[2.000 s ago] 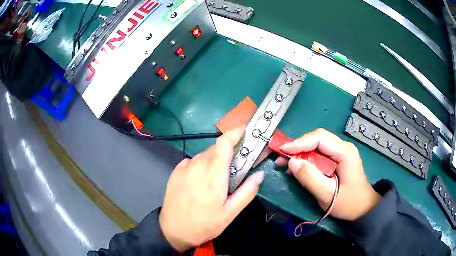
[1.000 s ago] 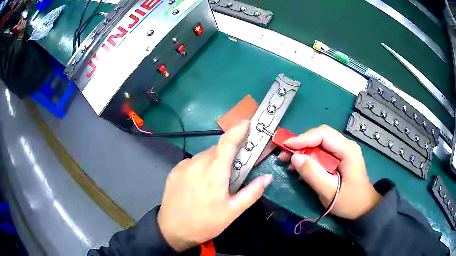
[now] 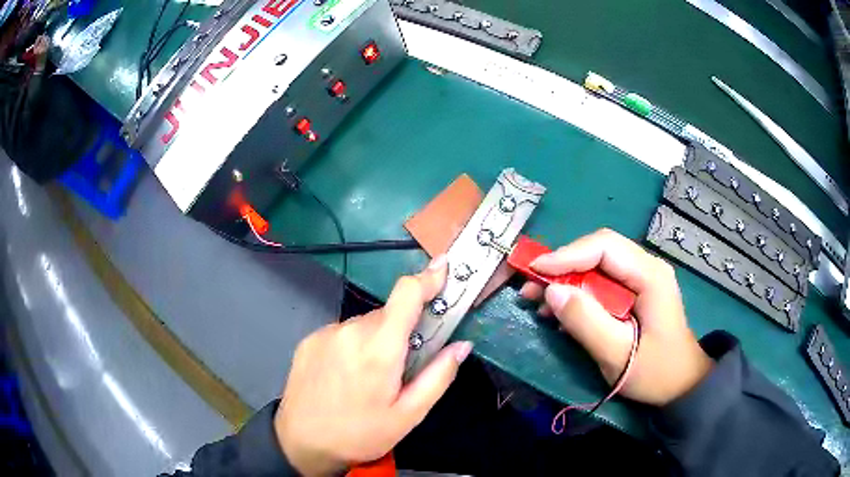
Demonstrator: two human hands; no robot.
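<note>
A grey contact strip point(image 3: 473, 265) with a row of round shiny studs lies slantwise over an orange-brown base plate point(image 3: 442, 216). My left hand point(image 3: 359, 377) holds the strip's lower end between thumb and fingers. My right hand point(image 3: 620, 312) grips a red handpiece point(image 3: 573, 278) like a pen. The handpiece's thin tip is at the second stud from the strip's upper end; whether it touches is too small to tell. A thin wire loops down from the handpiece.
The control box point(image 3: 280, 121) stands at the upper left, with a black lead point(image 3: 326, 248) running to the plate. Several strips point(image 3: 727, 265) lie at the right by the white rail point(image 3: 550, 88). A person's dark sleeve point(image 3: 47, 130) shows at far left.
My left hand and the strip have moved down and left, so the tip is now at a stud nearer the upper end. A strip on the belt behind the box has moved right.
</note>
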